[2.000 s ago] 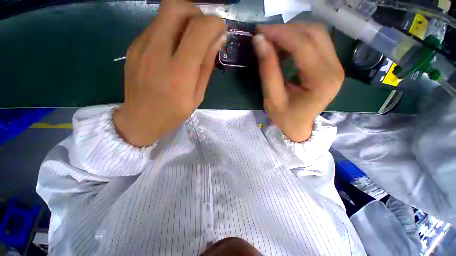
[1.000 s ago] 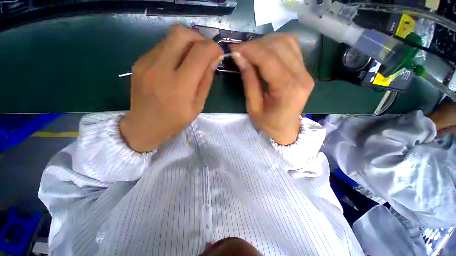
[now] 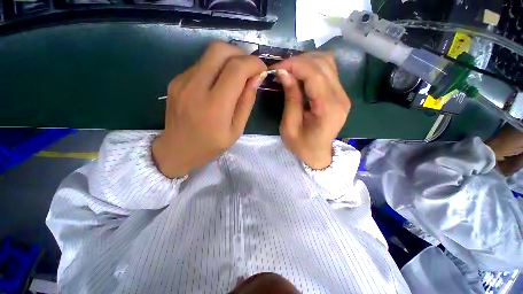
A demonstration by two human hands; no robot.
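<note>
My left hand (image 3: pixel 209 106) and my right hand (image 3: pixel 312 103) meet at the middle of the bench. Their thumbs and index fingers pinch a tiny pale component (image 3: pixel 272 72) between them. It is too small to tell its shape. Below and behind the fingertips lies a watch housing (image 3: pixel 269 87), mostly hidden by the fingers, with part of its shiny rim showing. The black fixture (image 3: pixel 246 47) shows behind the hands. A thin silver rod (image 3: pixel 163 97) lies on the mat, its other end hidden by my left hand.
A black blister tray (image 3: pixel 229 22) is at the back left. A glue syringe (image 3: pixel 395 49) with a green cap and hose lies at the right, near white paper (image 3: pixel 315 22) and a black controller (image 3: pixel 404 80) with a round gauge. Another person's white sleeve (image 3: pixel 459 184) is at the right.
The hands came together over the housing, and a tiny pale piece now shows between the fingertips. The housing is more covered than at first. The whole view has shifted slightly.
</note>
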